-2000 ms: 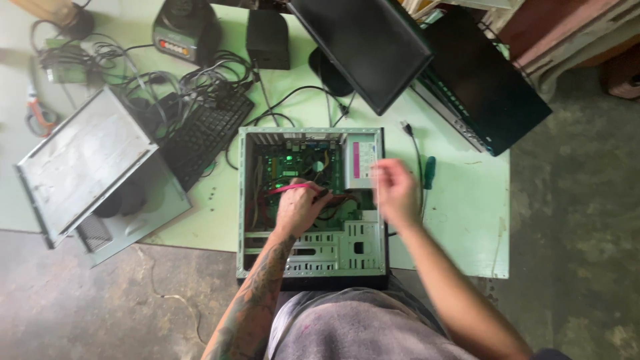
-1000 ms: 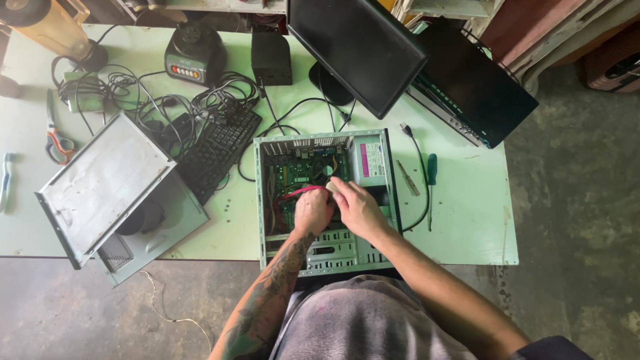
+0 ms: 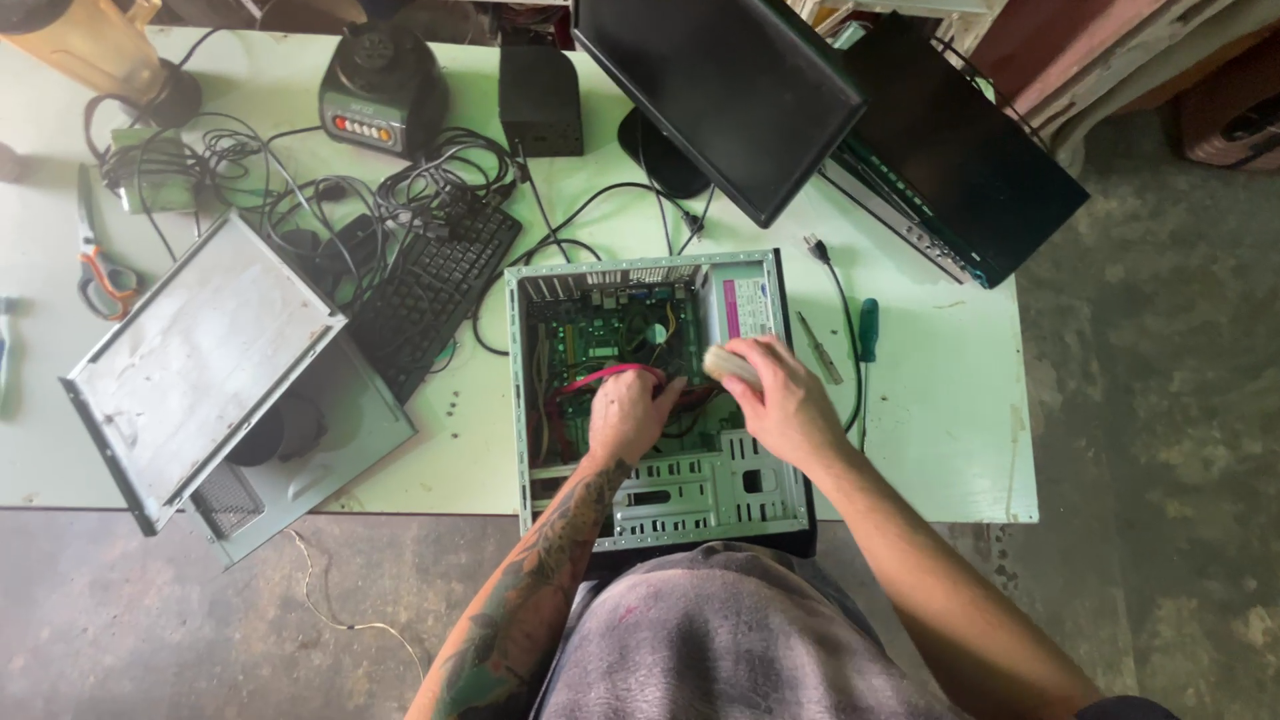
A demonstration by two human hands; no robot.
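Observation:
An open desktop computer case (image 3: 795, 515) lies on its side at the table's near edge, with a green motherboard (image 3: 590, 345) inside. My left hand (image 3: 627, 415) is in the case with its fingers closed around a bundle of cables, and a red cable (image 3: 600, 375) loops over them. To its right, my right hand (image 3: 785, 400) grips a pale brush (image 3: 732, 368) above the case, near the optical drive (image 3: 745, 300). The brush is slightly blurred, and its far end cannot be made out clearly.
Left of the case lie metal side panels (image 3: 200, 370), a black keyboard (image 3: 440, 290), tangled cables and scissors (image 3: 100, 280). A monitor (image 3: 720, 90), a speaker (image 3: 540, 100) and a blender base (image 3: 380, 90) stand behind. On the right are a screwdriver (image 3: 868, 335), tweezers (image 3: 820, 348) and a power cable (image 3: 845, 290).
My right hand has moved right, away from my left hand, since a second ago. My left hand stays inside the case among the cables.

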